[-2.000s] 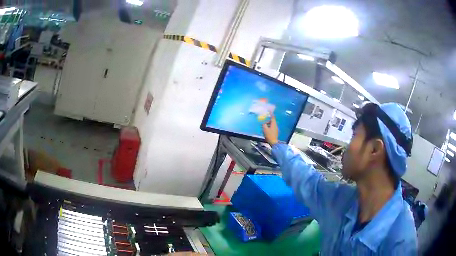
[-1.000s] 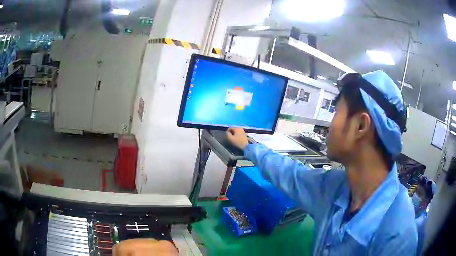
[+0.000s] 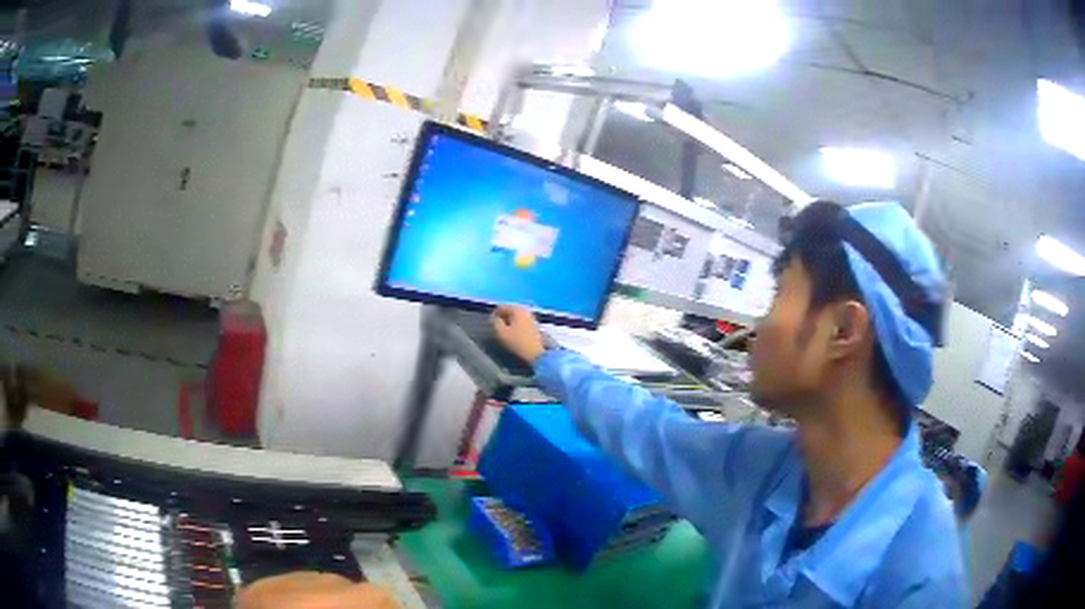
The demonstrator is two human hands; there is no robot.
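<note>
The circuit board [image 3: 196, 559] lies in its black carrier [image 3: 345, 504] at the bottom left. It shows silver-white parallel bars [image 3: 113, 547], a row of orange-copper blocks beside them and a white cross mark on black. A bare hand, seemingly my right hand [image 3: 312, 591], is over the board's near part, cut off by the bottom edge. Its fingers are hidden, so its grip cannot be told. My left hand is not in view. The monitor [image 3: 512, 226] shows a blue desktop with a small pale window.
Another worker in a blue smock [image 3: 702, 476] and cap reaches a bare hand [image 3: 519, 333] to the shelf below the monitor. A small blue bin of small parts [image 3: 512, 532] and larger blue boxes [image 3: 571, 476] stand on the green mat [image 3: 458, 571]. A white pillar and red box [image 3: 236, 369] are behind.
The other worker's hand has dropped from the screen to the shelf below it. The view has shifted, so the scene sits further left. The bare hand over the board has come further into view.
</note>
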